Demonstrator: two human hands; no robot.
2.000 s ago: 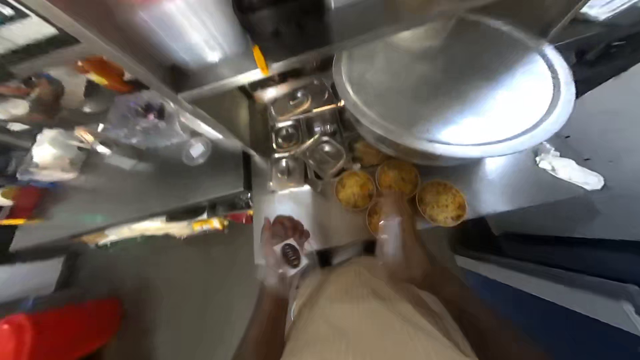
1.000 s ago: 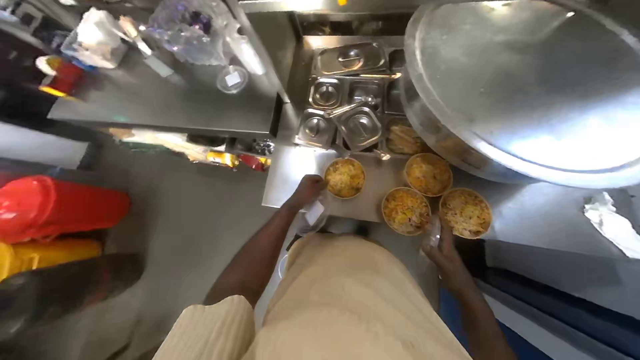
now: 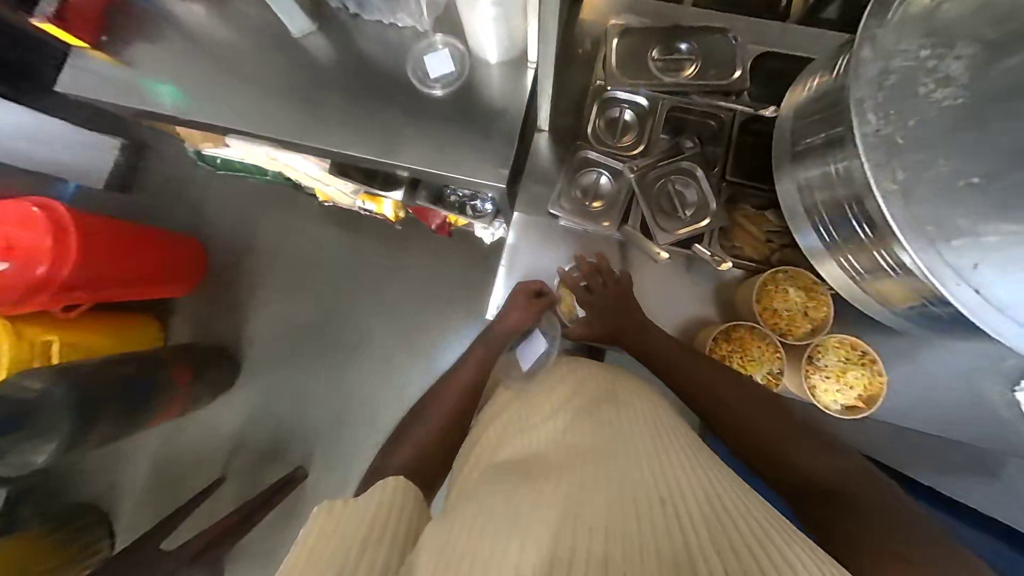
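Observation:
My left hand point(image 3: 524, 310) pinches the rim of a clear plastic lid point(image 3: 534, 350) with a white label, close to my body. My right hand point(image 3: 602, 302) is spread over a round paper tub of food point(image 3: 568, 304), its fingers over the top and side; most of that tub is hidden under the hand. To the right, three more open paper tubs stand close together: one at the back point(image 3: 792, 304), one at the front left point(image 3: 746, 354) and one at the front right point(image 3: 845, 376), all filled with yellow and orange rice-like food.
Lidded steel pans point(image 3: 678, 196) stand behind my hands. A large metal pot point(image 3: 944, 160) with a lid is at the right. On the left steel table point(image 3: 344, 96) lies another labelled clear lid point(image 3: 438, 64). Red point(image 3: 96, 256) and yellow bins point(image 3: 88, 340) are at the far left.
My right hand has moved left from the group of tubs to the single tub near my left hand. My left hand has left that tub's rim and now holds the lid beside it.

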